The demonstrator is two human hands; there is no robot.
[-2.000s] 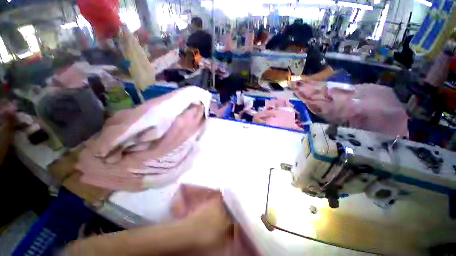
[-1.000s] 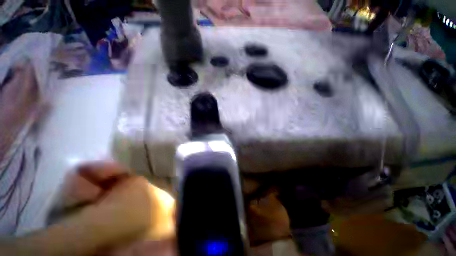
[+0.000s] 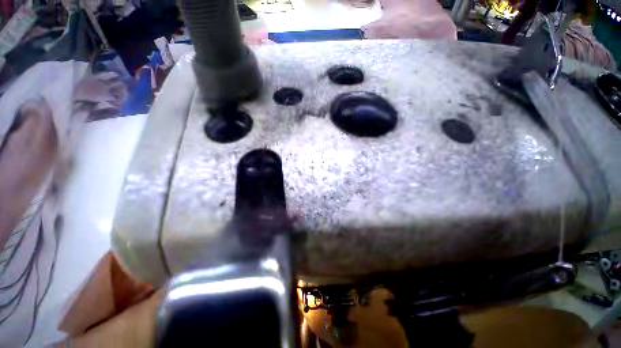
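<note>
The white, speckled sewing machine head fills the middle of the view. The shiny take-up lever cover looms at its front. My left hand is cut off at the lower left and partly hidden behind the cover. A dusty pink fabric piece shows beside it; its grip is hidden. Skin-toned shapes show under the head; the right one looks like my right hand, low and partly hidden, its fingers unclear. Warm light glows near the needle area, mostly hidden by the head.
A layered pink and white stack lies at the left on the white table. The grey upright knob stands on the head. A thread guide is at the right. Pink fabric lies beyond, and small metal parts at the right edge.
The view has moved from above the table to close over the machine head, which now looms large. My left hand is lower and more hidden than one second ago.
</note>
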